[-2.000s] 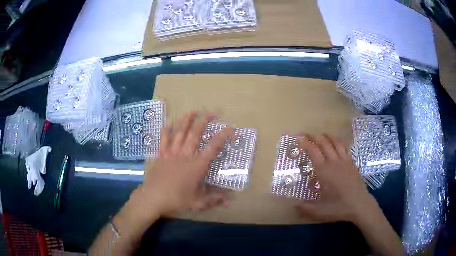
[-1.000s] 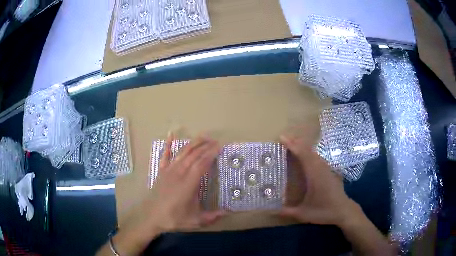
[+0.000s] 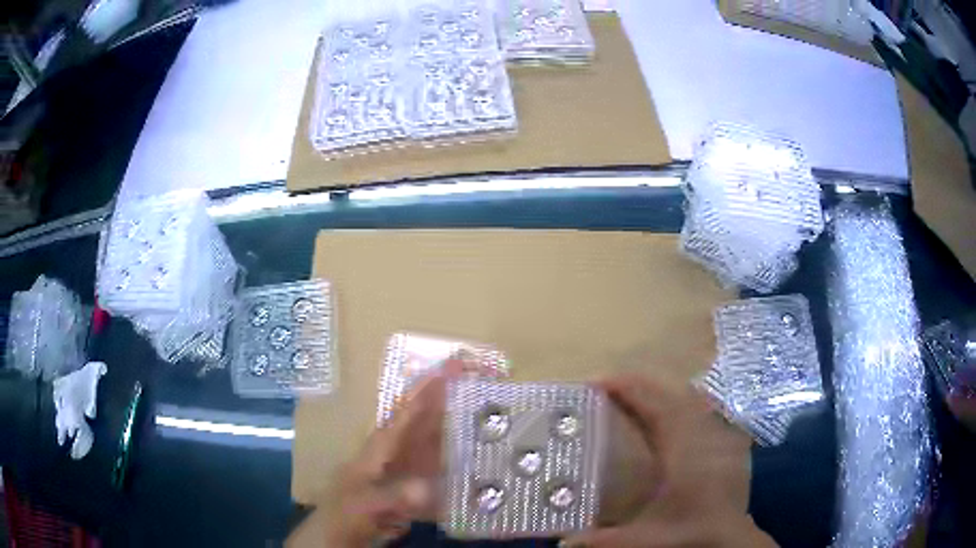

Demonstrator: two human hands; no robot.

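Observation:
A square clear lens plate (image 3: 524, 460) with five round domes is held up, dome side showing, over the brown cardboard sheet (image 3: 514, 284). My right hand (image 3: 658, 471) grips its right edge. My left hand (image 3: 401, 471), blurred, is at its left edge. Another lens plate (image 3: 412, 369) lies on the cardboard behind my left hand, partly covered by it. Whether the held piece is one plate or several cannot be told. Single plates or low stacks lie at left (image 3: 284, 337) and right (image 3: 768, 359) of the cardboard.
Tall twisted stacks stand at left (image 3: 166, 268) and right (image 3: 751, 209). Bubble wrap (image 3: 880, 385) runs down the right side. Beyond the metal rail (image 3: 482, 187), plate blocks (image 3: 412, 86) sit on cardboard. A white glove or rag (image 3: 77, 407) and thin green stick (image 3: 128, 434) lie left.
The held plate has come up closer to the camera and down in the picture, with both hands at it. The view has shifted, showing more of the far plate blocks.

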